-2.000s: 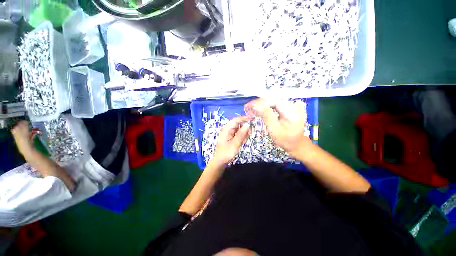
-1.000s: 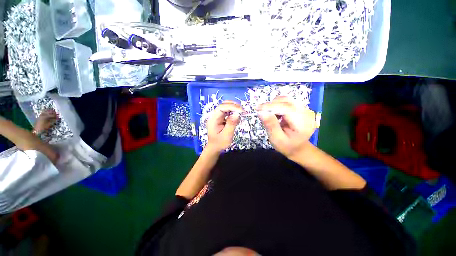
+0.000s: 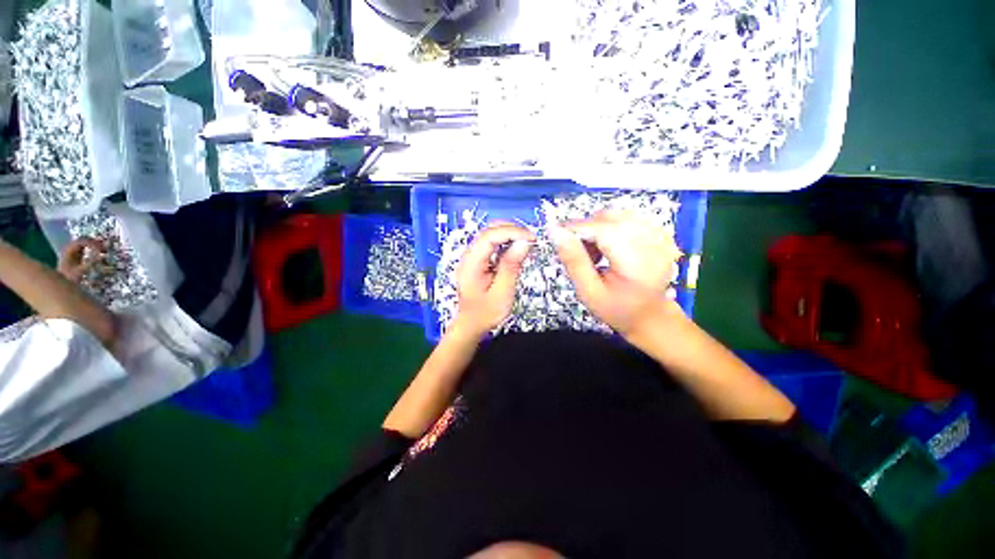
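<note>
The blue parts bin (image 3: 426, 207) lies at my lap, heaped with small white and silver workpieces (image 3: 546, 300). My left hand (image 3: 491, 278) and my right hand (image 3: 616, 262) are over the bin, bare, with thumb and fingers pinched and the fingertips close together. A thin pale workpiece seems to show between the two sets of fingertips; it is blurred, and the fingers hide most of it.
A large clear tub (image 3: 835, 120) of parts stands on the bench, beside a bright machine with dark knobs (image 3: 316, 106). A smaller blue bin (image 3: 387, 262) lies left. Red stools (image 3: 300, 273) flank me. A neighbour's arm (image 3: 55, 295) reaches into parts at far left.
The view has shifted since the oldest frame, so the bench sits higher. My hands stay over the bin; since one second ago their fingertips have come slightly closer together.
</note>
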